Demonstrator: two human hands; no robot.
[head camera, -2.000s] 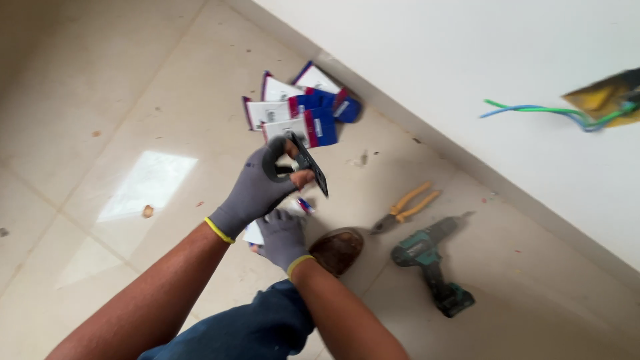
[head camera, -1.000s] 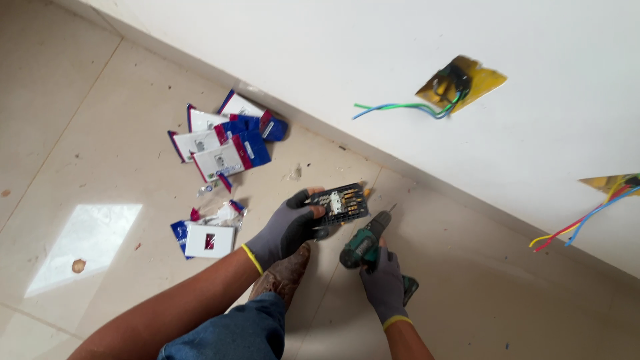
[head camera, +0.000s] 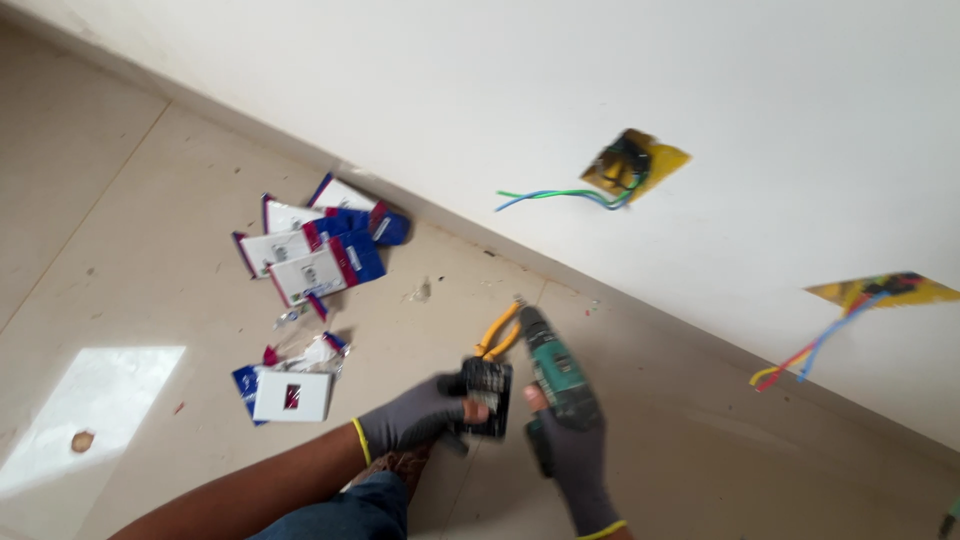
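My left hand (head camera: 420, 416), in a grey work glove with bare thumb tip, holds a small black bit case (head camera: 487, 397) by its edge. Rows of bits show blurred in it. My right hand (head camera: 574, 450), gloved too, is closed round the handle of a teal and black cordless drill (head camera: 559, 364), whose chuck points up toward the wall. Pliers with orange handles (head camera: 497, 334) lie on the floor between the case and the drill's chuck, their jaws hidden. A white switch plate (head camera: 294, 396) rests on blue packaging to the left of my left hand.
Packaged white socket plates (head camera: 311, 276) lie piled near the skirting (head camera: 457, 229). Green and blue wires (head camera: 562, 195) hang from one wall box (head camera: 630, 161); red, yellow and blue wires (head camera: 814, 349) from another. My shoe (head camera: 397, 465) is below my left hand.
My right hand, seen beside my left and away from the drill two seconds ago, has taken hold of the drill. The case now shows in my left hand with its bits facing up. The view has shifted toward the wall.
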